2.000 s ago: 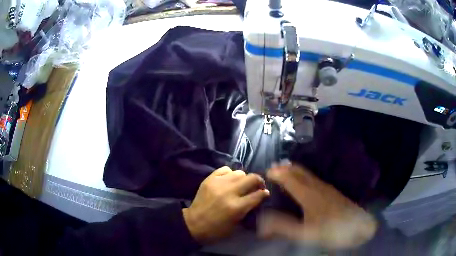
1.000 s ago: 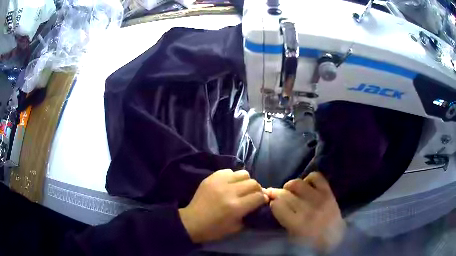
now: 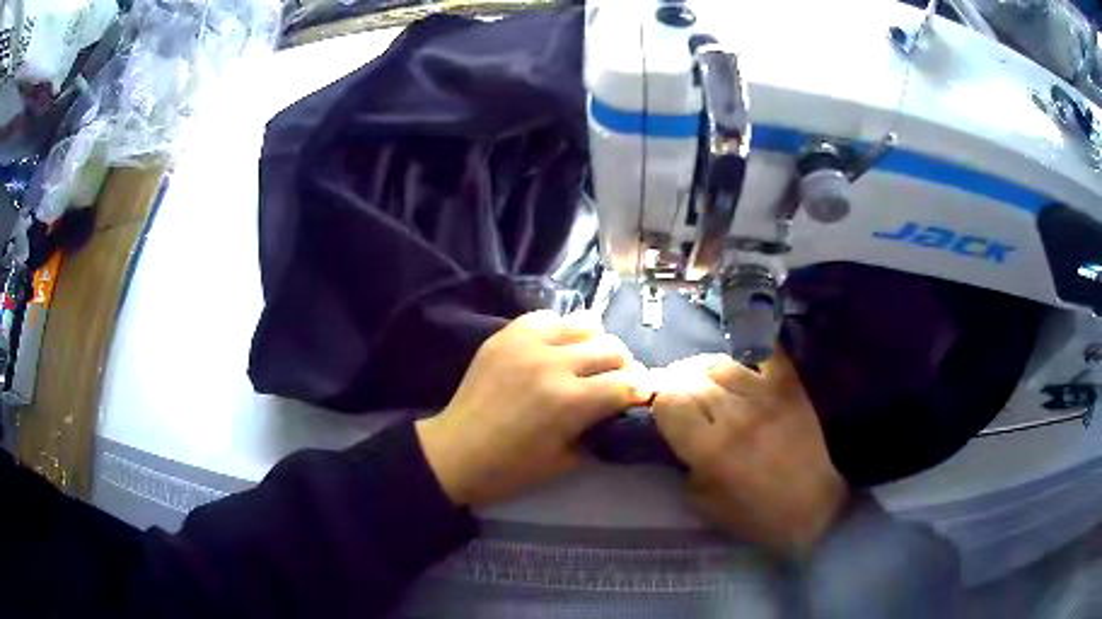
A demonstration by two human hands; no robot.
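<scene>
The dark purple garment (image 3: 351,290) lies bunched left of the needle, with shinier creased lining (image 3: 423,194) showing inside it. My left hand (image 3: 532,405) and my right hand (image 3: 755,441) pinch the garment's edge between their fingertips, close together just in front of the presser foot (image 3: 653,306). A smooth dark piece of the cloth lies under the foot. The white sewing machine head (image 3: 786,133) with a blue stripe stands above it. The fingers hide most of the pinched edge.
Blacker cloth (image 3: 931,363) spreads right of the needle under the machine arm. A slim dark tool (image 3: 1068,395) lies at the far right. The table's printed ruler edge (image 3: 544,562) runs in front. A brown board (image 3: 79,351) and clear plastic bags (image 3: 181,73) are at the left.
My right hand, blurred and apart from the edge at first, now holds the cloth beside my left hand. Both hands and the cloth have moved forward, closer to the presser foot.
</scene>
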